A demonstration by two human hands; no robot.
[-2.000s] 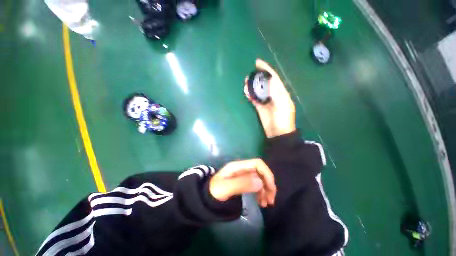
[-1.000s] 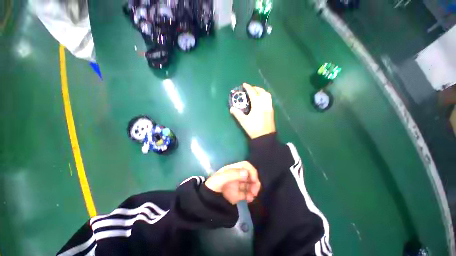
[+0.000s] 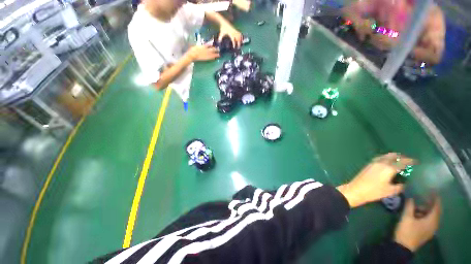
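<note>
My left hand (image 3: pixel 376 178) reaches far right, its fingers closed over the dark housing of a green-lit unit (image 3: pixel 405 171). That unit's pale-faced disc (image 3: pixel 392 202) shows below the fingers, partly hidden. My right hand (image 3: pixel 419 223) is just below, blurred; its fingers are around a dark patch, and I cannot tell if it holds anything. A black-rimmed white disc (image 3: pixel 271 132) lies face up mid-surface. A blue-lit wired unit (image 3: pixel 203 157) with its disc (image 3: pixel 195 147) lies to its left. Another green-lit unit (image 3: pixel 330 94) lies beside its disc (image 3: pixel 319 111).
A heap of black units (image 3: pixel 240 77) lies beside the grey upright post (image 3: pixel 289 46). A person in white (image 3: pixel 160 41) handles units behind it. Another person (image 3: pixel 431 36) is beyond the metal edge rail (image 3: pixel 421 118). A dark unit (image 3: pixel 341 67) lies near the rail.
The view has swung, showing the people and post. The disc from my right hand now lies on the surface. Both hands have moved far right, to a green-lit unit.
</note>
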